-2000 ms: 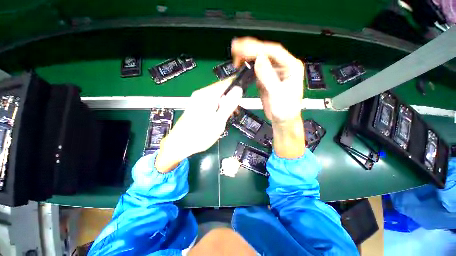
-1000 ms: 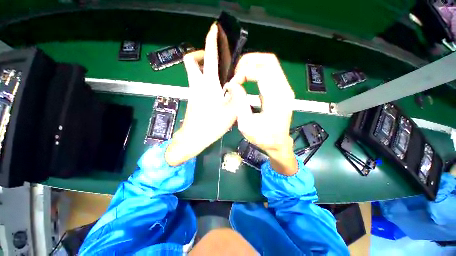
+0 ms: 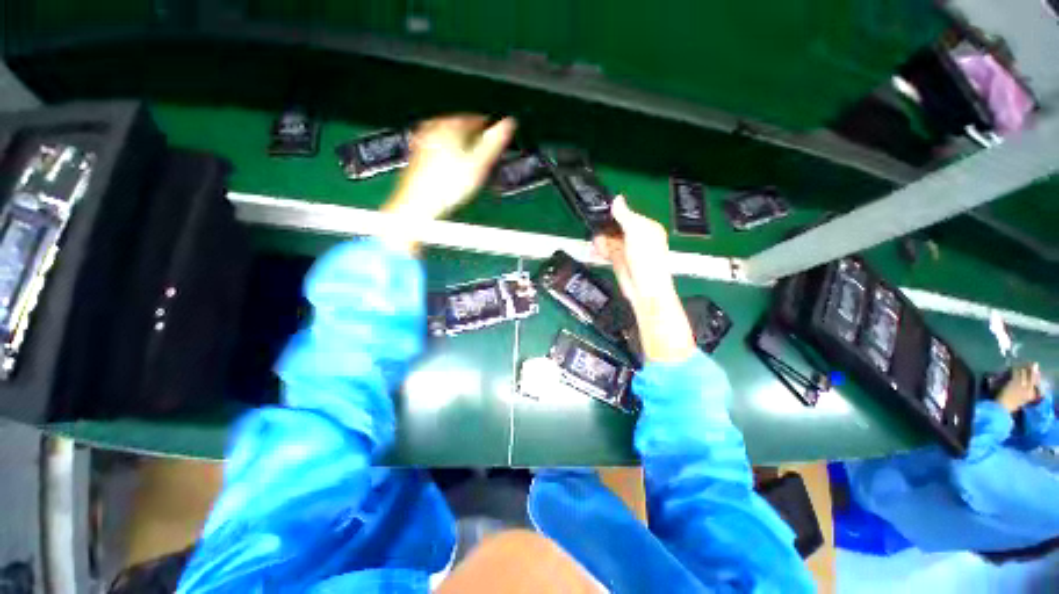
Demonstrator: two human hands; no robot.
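My left hand [image 3: 447, 168] is blurred over the green belt, fingers apart, with nothing visible in it. My right hand [image 3: 639, 244] grips the near end of a phone unit [image 3: 581, 188], which slants over the belt, battery side up. On the bench, an open-backed phone unit [image 3: 482, 304] lies nearly sideways beside my left sleeve. Another phone unit [image 3: 581, 290] lies below my right hand, and one more [image 3: 592, 369] lies nearer me, touching or close to a cream-white wad [image 3: 540, 377]. Black frames [image 3: 705, 323] lie partly behind my right forearm.
Several phone units lie on the belt [image 3: 261, 174] beyond the pale rail [image 3: 314, 216]. Black foam trays [image 3: 99, 302] stand at left. A tilted tray [image 3: 888, 348] holds units at right, beside loose frames [image 3: 790, 366]. A slanted metal support [image 3: 859, 209] and another person's hands [image 3: 1022, 389] are at right.
My hands have separated; the left moved left over the belt, and the right now holds a unit at the belt. The bench unit formerly upright at left now lies sideways nearer the middle.
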